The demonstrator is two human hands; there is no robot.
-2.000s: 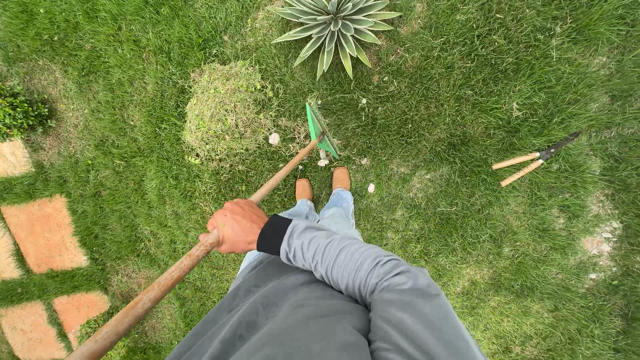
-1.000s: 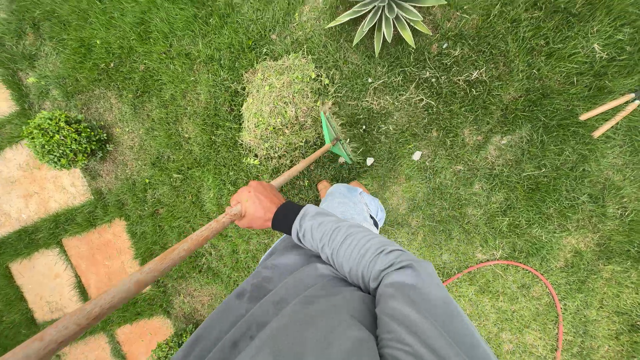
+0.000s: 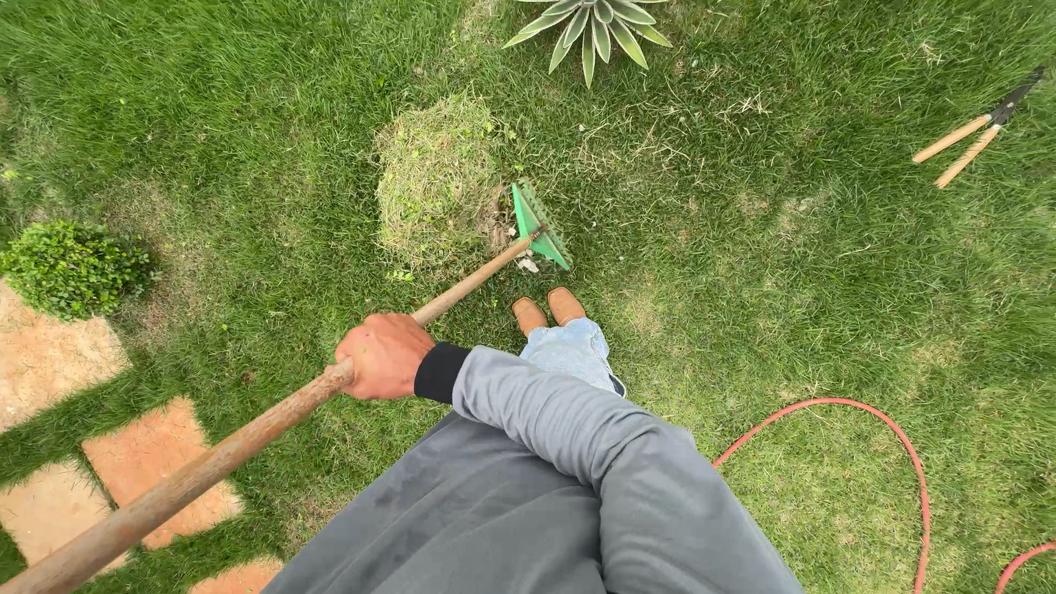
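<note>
My right hand (image 3: 385, 356) is closed around the wooden handle of a rake (image 3: 474, 276), its arm in a grey sleeve with a black cuff crossing my body. The handle slants from the lower left up to the green rake head (image 3: 532, 223), which rests on the grass just beyond my brown boots. At the left of the head lies a heap of cut, dry grass (image 3: 437, 177), a narrow gap between them. A small white stone (image 3: 528, 265) sits near the head's lower end. My left hand is out of view.
Hedge shears (image 3: 982, 136) with wooden handles lie at the upper right. A red hose (image 3: 920, 462) curves at the lower right. Stone pavers (image 3: 165, 462) and a round shrub (image 3: 78, 268) are at the left. A spiky rosette plant (image 3: 596, 25) stands at the top.
One second ago white stones lay to the right of the rake head; now pale stones show at its left side, by the heap. My right hand keeps its hold on the handle. The view has shifted.
</note>
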